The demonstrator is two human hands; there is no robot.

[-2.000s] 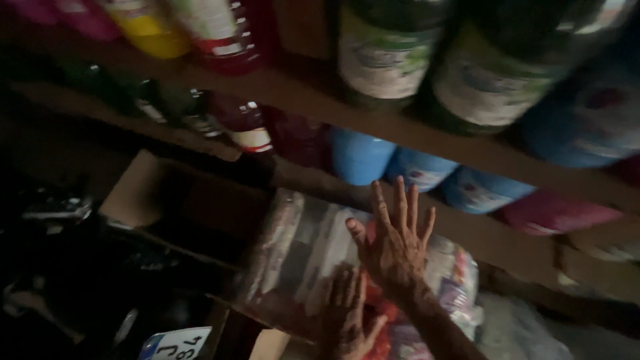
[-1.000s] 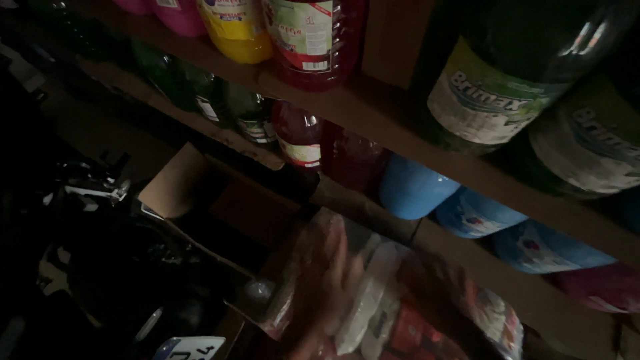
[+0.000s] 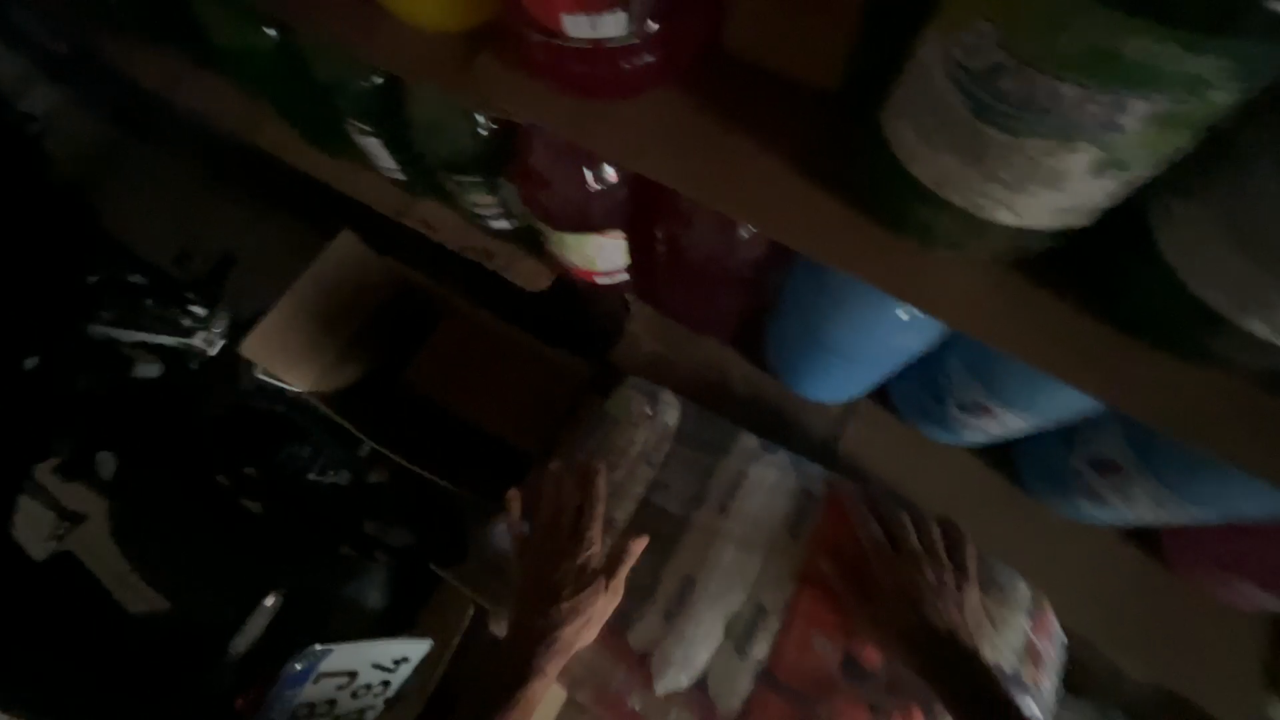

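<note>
Plastic-wrapped packages fill the lower middle: a white one, a red one and a brownish one at the upper left of the group. My left hand lies on the left side of these packages, fingers spread, thumb toward the white one. My right hand rests over the red package, its fingers slightly apart. Neither hand is closed around anything. At the far right of the group is a package with a white and red wrapper. Dim light and blur hide the fingertips and the wrappers' details.
An open cardboard box stands left of the packages. Beyond them, a shelf holds large bottles, one with a pale label. Below it stand a red bottle and several blue containers. A licence plate and dark vehicle parts are at lower left.
Two seconds ago my right hand was raised with fingers spread above the packages; now it lies lower, over the red one. My hands are farther apart now. The view has shifted.
</note>
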